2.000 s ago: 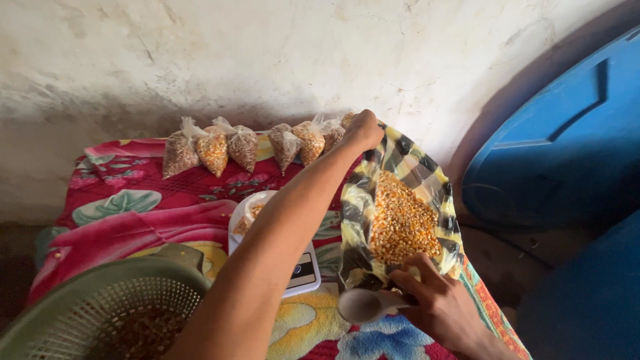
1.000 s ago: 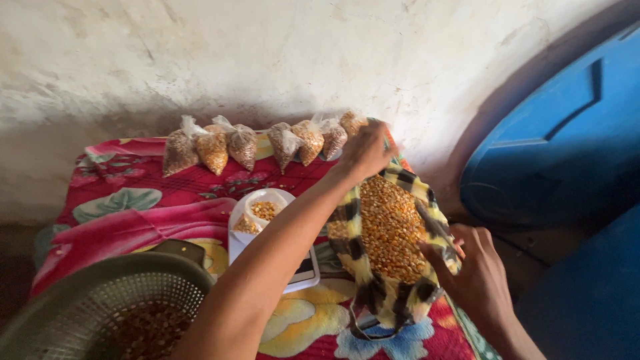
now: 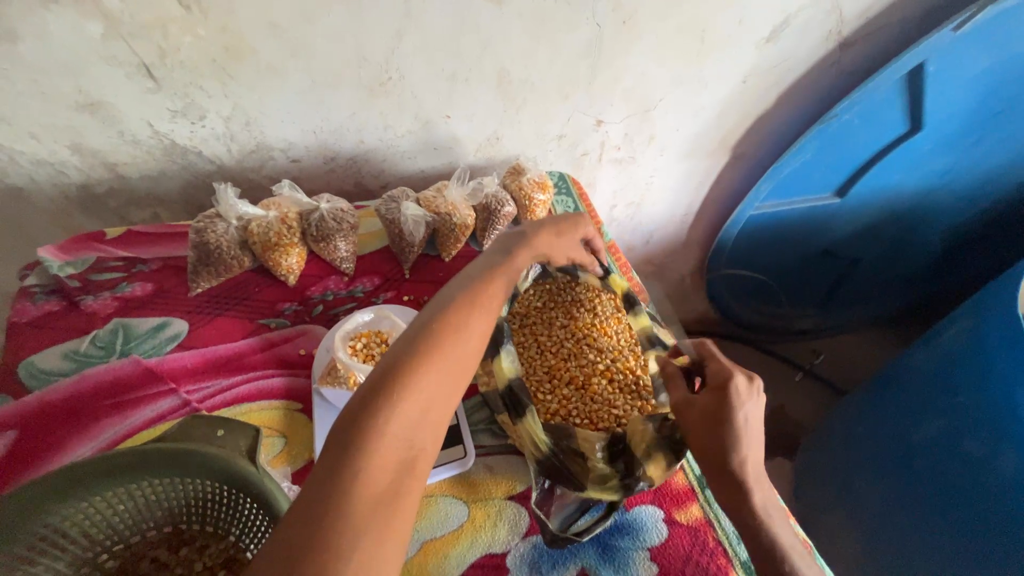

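Observation:
A black-and-yellow patterned plastic bag (image 3: pixel 596 464) lies with its mouth wide, filled with dried corn kernels (image 3: pixel 580 352). My left hand (image 3: pixel 564 242) pinches the bag's far rim. At the near right rim, my right hand (image 3: pixel 714 392) grips the plastic between thumb and fingers. Left of the bag stands a white digital kitchen scale (image 3: pixel 456 448), partly hidden behind my left forearm. On its pan sits a small clear plastic bag (image 3: pixel 360 344) with some corn kernels inside.
Several tied clear bags of corn (image 3: pixel 278 244) and darker grains (image 3: pixel 220 248) line the table's back edge by the wall. A green plastic colander (image 3: pixel 152 472) is at the lower left. Large blue plastic objects (image 3: pixel 864 176) stand to the right. A floral blanket (image 3: pixel 104 296) covers the table.
The scoop-like tool held in my right hand two seconds ago is out of sight. My right hand has moved from the near rim to the bag's right side, and the bag's near end has shifted.

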